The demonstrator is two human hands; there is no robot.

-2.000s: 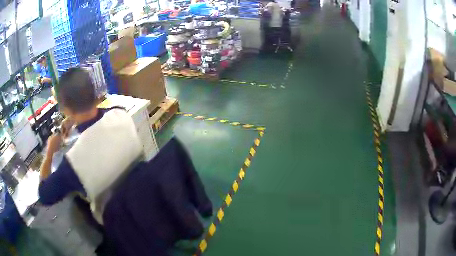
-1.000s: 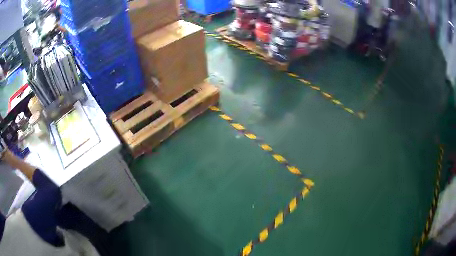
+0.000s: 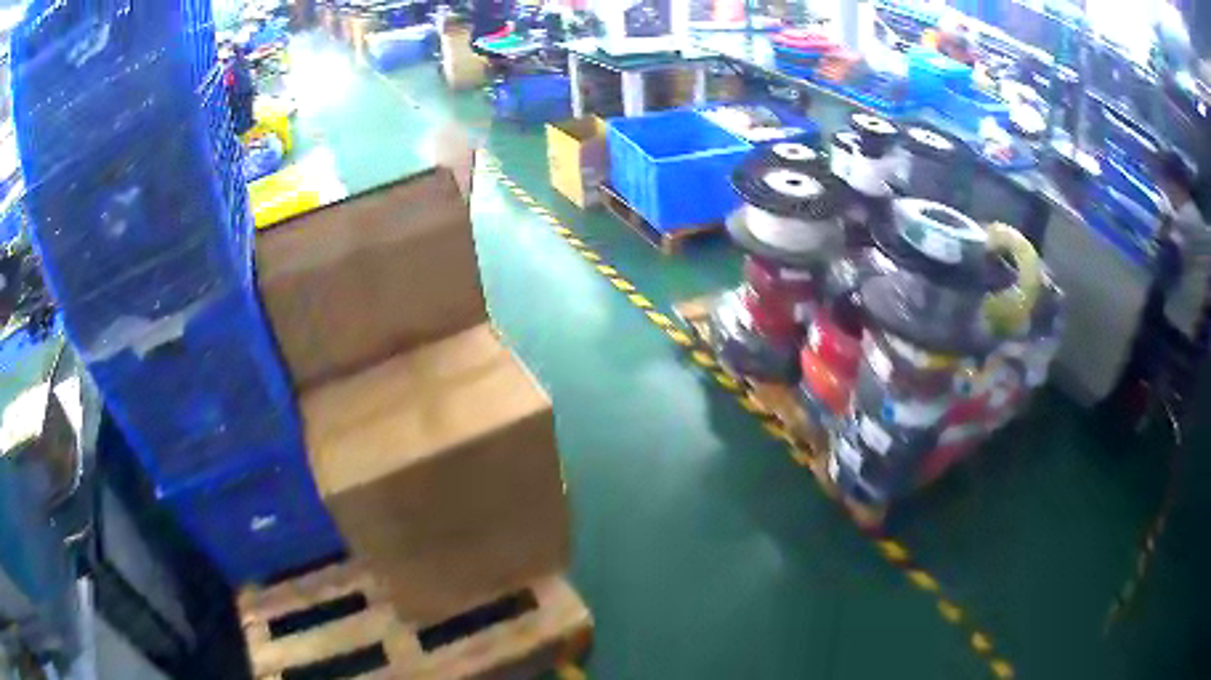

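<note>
Neither of my hands is in the picture. Nearest in front of me, brown cardboard cartons (image 3: pixel 445 478) stand on a wooden pallet (image 3: pixel 525 635). A tall stack of blue turnover crates (image 3: pixel 153 239) stands at their left and leans in the picture with the lens bend. Another carton (image 3: pixel 372 272) stands upright behind the front one.
A pallet of wrapped cable reels (image 3: pixel 877 332) stands at the right. Behind it, a large blue crate (image 3: pixel 677 166) is on a small pallet. Black-and-yellow tape (image 3: pixel 638 299) marks the green floor. Benches (image 3: pixel 651 56) are at the back. A person (image 3: pixel 1182 253) is at the right edge.
My view has moved forward and turned. The seated person and the white cabinet have left the picture; the cartons, blue crates and reels are nearer, and the large blue crate now shows fully.
</note>
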